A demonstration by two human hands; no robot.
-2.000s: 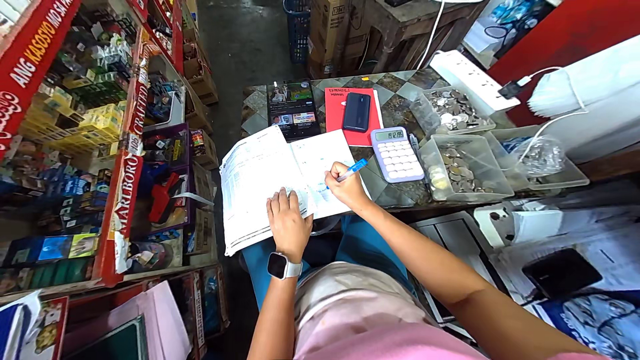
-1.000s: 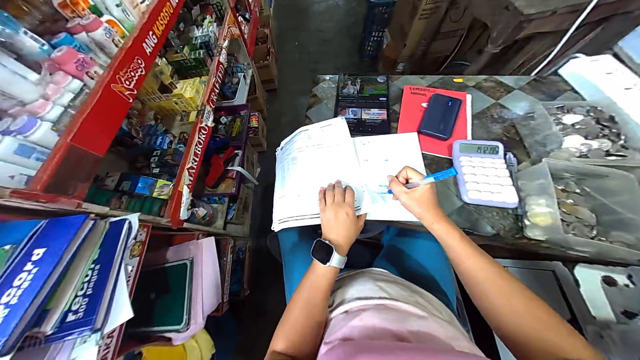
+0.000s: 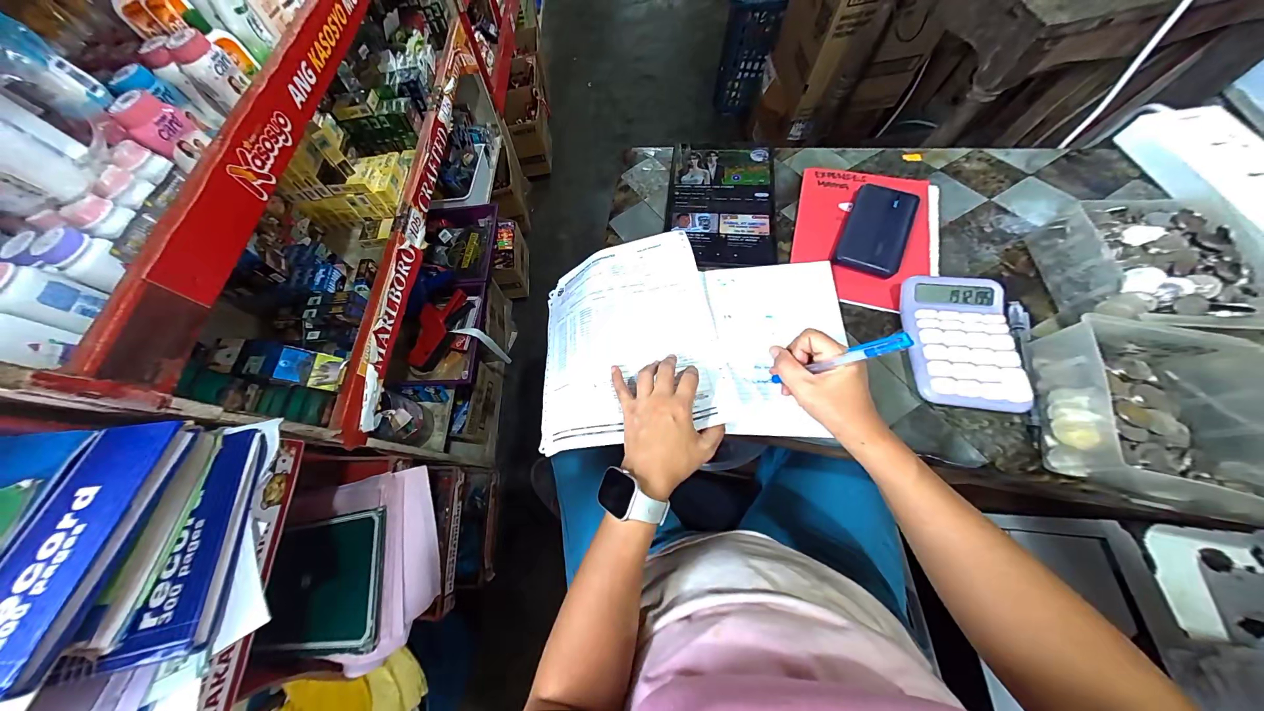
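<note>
An open record book point(image 3: 632, 326) lies at the table's front edge, its right page bearing handwriting. My left hand point(image 3: 664, 425) rests flat with fingers spread on the lower left page; a smartwatch point(image 3: 632, 496) is on that wrist. My right hand point(image 3: 825, 380) grips a blue pen point(image 3: 859, 353), its tip at the right page. Right of that hand lies a lilac calculator point(image 3: 966, 346) with digits on its display. Behind the book are a tablet or phone with a lit screen point(image 3: 722, 207) and a red notebook point(image 3: 815, 232) with a dark power bank or phone point(image 3: 877, 230) on it.
Clear plastic tubs of coins point(image 3: 1145, 405) stand at the table's right. Another pen point(image 3: 1019, 321) lies beside the calculator. On the left are red-edged shelves point(image 3: 207, 207) of packaged goods and a stack of blue record books point(image 3: 118, 553). Cardboard boxes point(image 3: 815, 69) stand behind the table.
The view has swung left since two seconds ago, showing more of the shelves. My left hand stays on the left page and my right hand keeps the pen at the right page.
</note>
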